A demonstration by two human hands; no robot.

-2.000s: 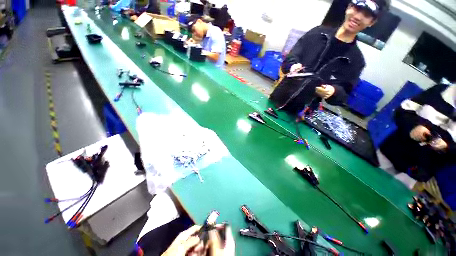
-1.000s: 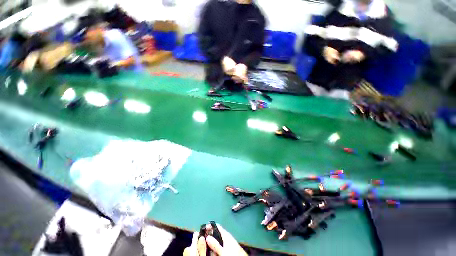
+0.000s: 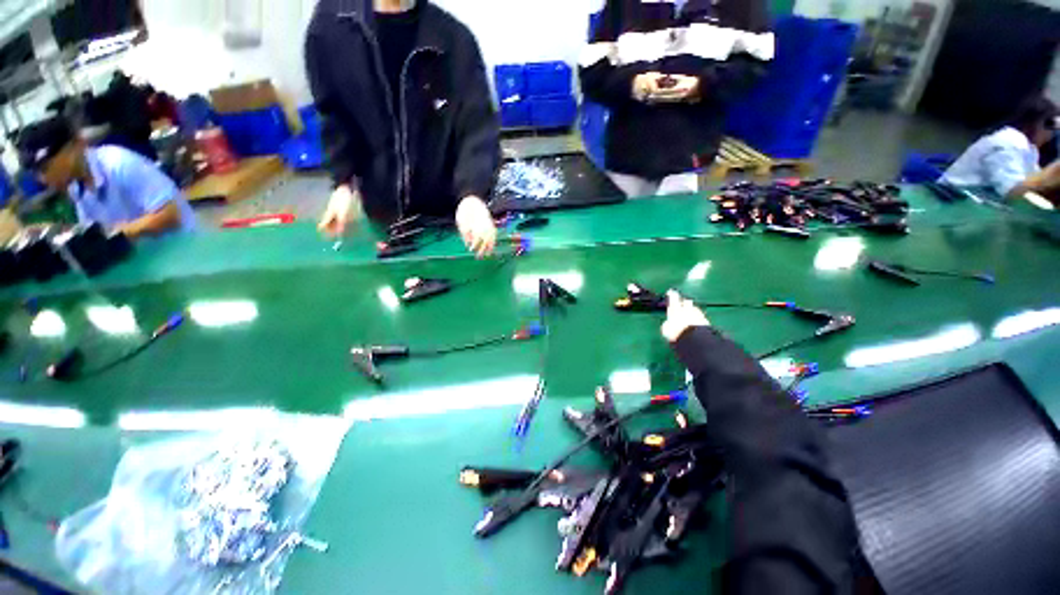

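Observation:
My right hand (image 3: pixel 685 317) reaches over the conveyor belt, black sleeve stretched forward. Its fingers are closed at the handle end of a black clamp lead (image 3: pixel 639 300), whose cable runs right to a red-blue tip. My left hand is not in view. A pile of black clamps with copper jaw tips (image 3: pixel 628 488) lies on the near bench, partly hidden by my sleeve. Other clamp leads lie spaced on the belt, one left of my hand (image 3: pixel 546 331) and one with a bent cable to the right (image 3: pixel 831 325).
An open plastic bag (image 3: pixel 116 511) with silver pieces (image 3: pixel 233 500) lies at near left. A black ribbed tray (image 3: pixel 953 477) is at near right. Across the belt are a clamp pile (image 3: pixel 808 207), a tray of silver pieces (image 3: pixel 593 180) and two standing people. Others sit at both sides.
The view has turned right. My right hand has moved from low in front of me out over the belt; my left hand has left the picture. The person opposite has separated their hands.

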